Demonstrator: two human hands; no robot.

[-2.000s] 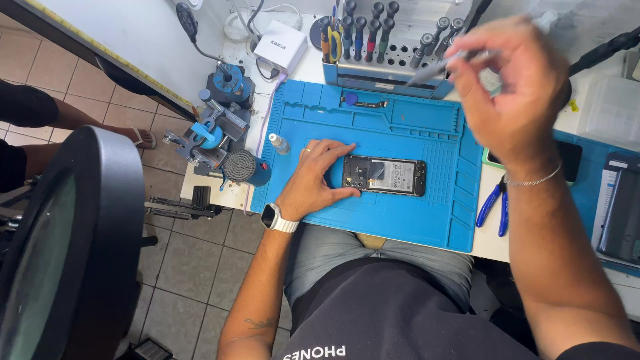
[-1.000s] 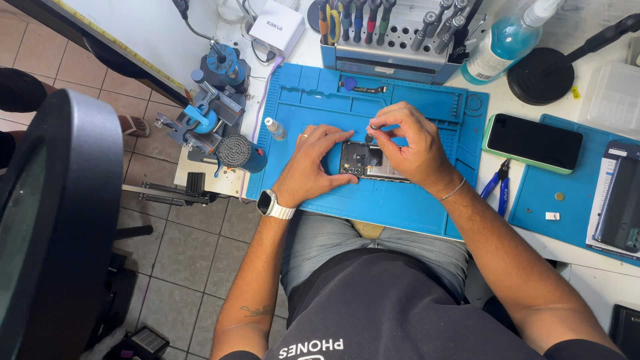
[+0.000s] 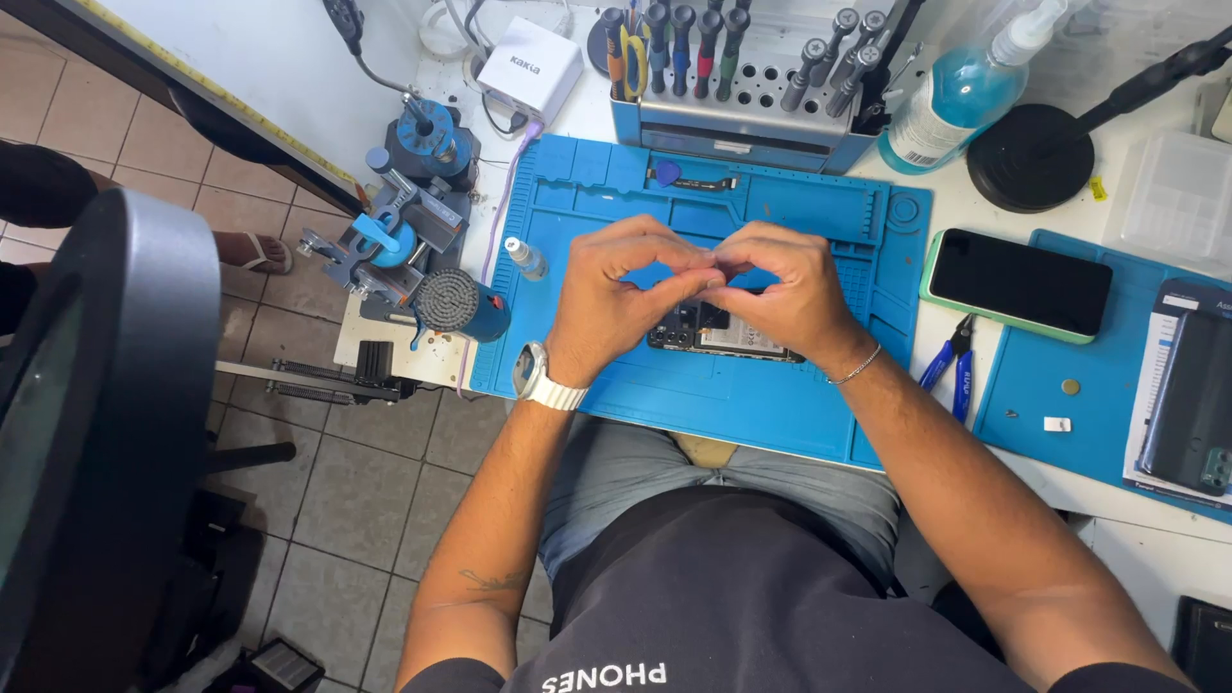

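Observation:
An opened smartphone (image 3: 736, 332), its battery and inner parts bare, lies on the blue silicone repair mat (image 3: 664, 385). Above its upper edge my left hand (image 3: 630, 284) and my right hand (image 3: 784, 289) meet, thumbs and index fingertips pinched together. Whatever may be between the fingertips is too small to make out. A flex cable (image 3: 707, 183) and a blue opening pick (image 3: 667, 173) lie in the mat's upper tray. Left of my left hand stands a small clear bottle (image 3: 526, 258).
Behind the mat stands a screwdriver rack (image 3: 741, 125), with a blue spray bottle (image 3: 962, 91) beside it. Blue-handled cutters (image 3: 953, 366) and a green-cased phone (image 3: 1022, 284) lie at right. A blue clamp fixture (image 3: 395, 236) is at left; a ring-shaped magnifier (image 3: 125, 385) looms in the foreground.
My right hand came down from its raised place with a tool, which no longer shows in it. My left hand has lifted from the phone's edge, and both hands' fingertips now meet above the phone.

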